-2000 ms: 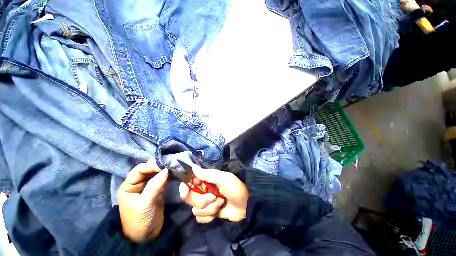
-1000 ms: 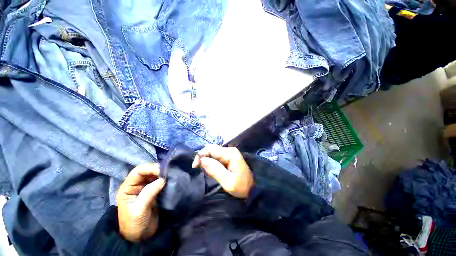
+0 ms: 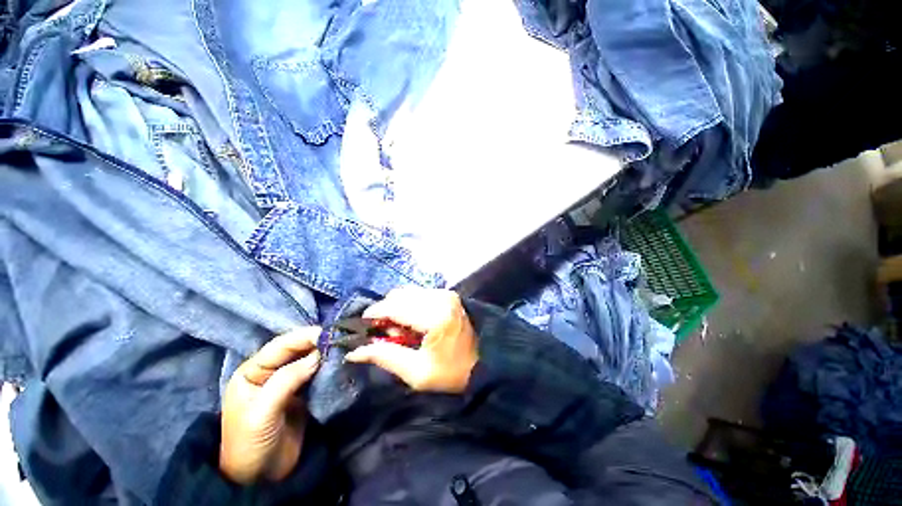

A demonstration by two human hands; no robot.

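The mid-blue denim garment (image 3: 129,267) lies over my lap and the table edge on the left. My left hand (image 3: 265,407) pinches its darker stitched hem edge (image 3: 325,341) between thumb and fingers. My right hand (image 3: 427,341) holds the red-gripped snips (image 3: 394,332), with the dark blades pointing left at the hem, close to my left fingertips. Whether the blades touch a thread is too small to tell.
Faded denim garments (image 3: 297,89) lie on the white table (image 3: 485,148), with more bunched denim (image 3: 658,79) over its right edge. A green perforated crate (image 3: 668,267) stands on the floor with denim (image 3: 598,306) against it. A dark denim heap (image 3: 841,380) lies lower right.
The snips were at the hem, then hidden while my right fingers handled the cloth; now their blades show at the hem again. The person's hand at upper right is out of view.
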